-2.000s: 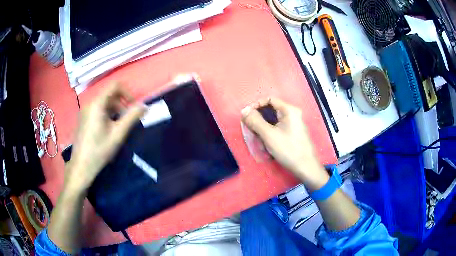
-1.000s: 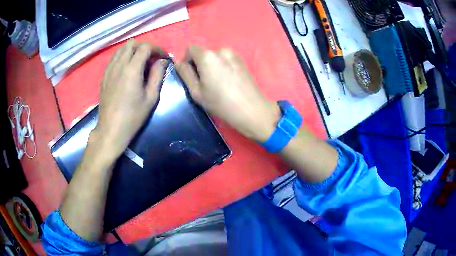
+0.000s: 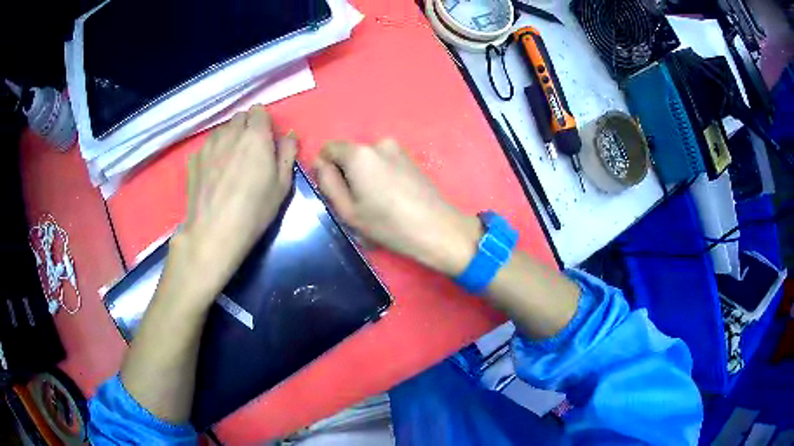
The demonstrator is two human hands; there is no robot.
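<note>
The tablet (image 3: 287, 305), a glossy black slab with a narrow white sticker, lies slanted on the red-pink mat (image 3: 418, 113). My left hand (image 3: 231, 196) is at its top corner, with the wrist and forearm crossing over its left part. My right hand (image 3: 379, 196) is at the right side of the same corner, fingers curled. The fingertips of both hands are close together there but apart. Whether either hand holds the corner or a small piece cannot be told.
A dark panel on papers (image 3: 196, 52) lies upper left. White earphones (image 3: 57, 261) and a tape roll (image 3: 57, 405) are at left. On the white area at right are an orange-black screwdriver (image 3: 548, 83), dark thin tools (image 3: 531, 174) and a round container (image 3: 616, 150). Blue bins (image 3: 670, 270) stand beyond.
Both hands came together at the tablet's top corner, the right from the mat and the left from over the tablet. Since one second ago they have stayed there; the view shifted.
</note>
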